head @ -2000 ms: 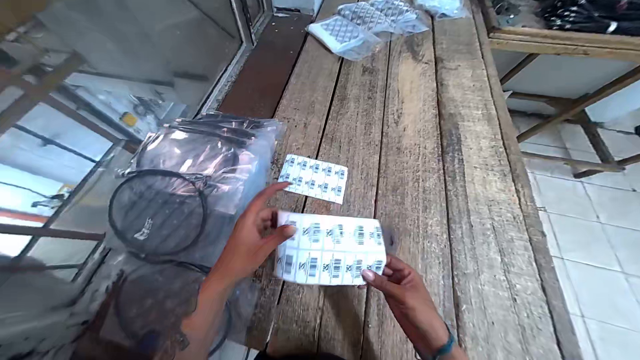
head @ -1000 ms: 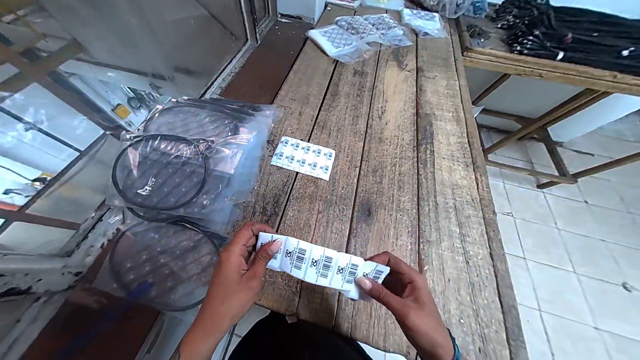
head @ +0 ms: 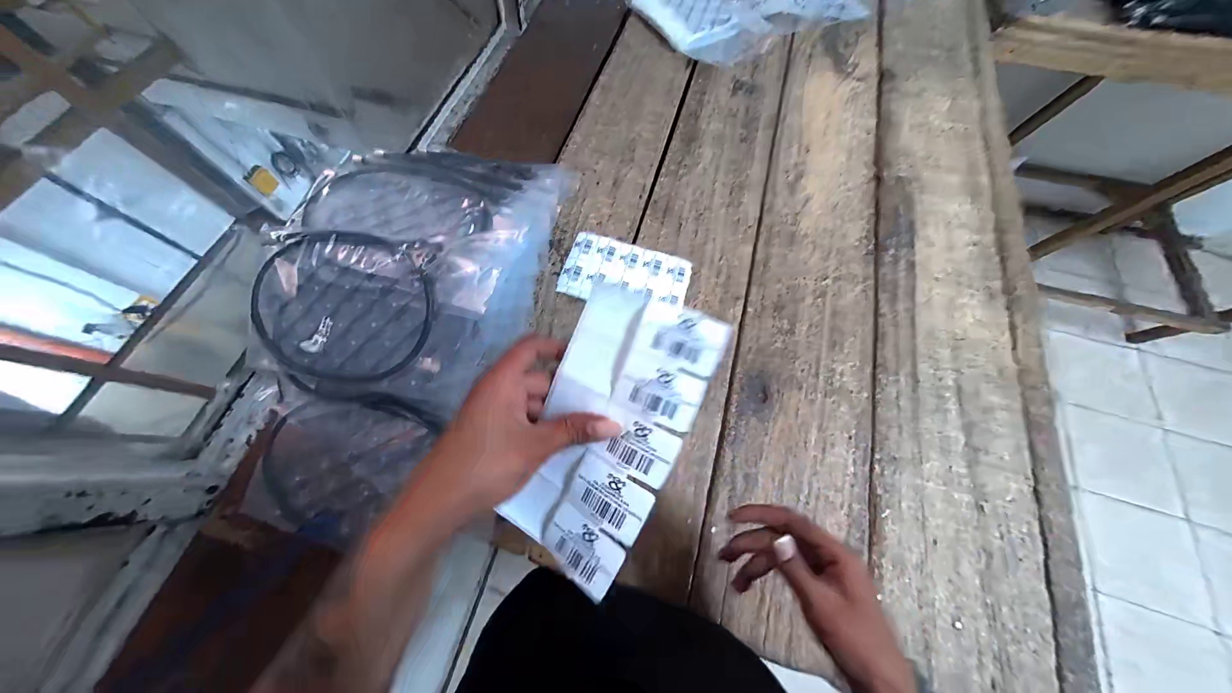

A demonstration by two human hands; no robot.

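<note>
My left hand (head: 520, 423) grips a folded sheet of white barcode stickers (head: 640, 452), thumb on top and fingers beneath. The sheet is tilted, with one column of printed labels facing up beside a blank strip. My right hand (head: 818, 587) is over the wooden table to the right, apart from the sheet, its fingers curled and spread with no sheet between them; a small white piece shows at the thumb tip. A second, smaller-printed sticker sheet (head: 626, 265) lies on the planks, partly hidden behind the held sheet.
Clear plastic bags with coiled black cables (head: 346, 308) lie on the left, beside a glass window frame (head: 462, 87). More clear bags (head: 741, 24) are at the far end of the plank table (head: 943, 337). Another wooden table (head: 1107, 53) stands at the upper right, above a tiled floor.
Both hands held the sheet before; my right hand has let go and is now apart to the right. The sheet, in my left hand, has turned from lengthwise across to slanted upright.
</note>
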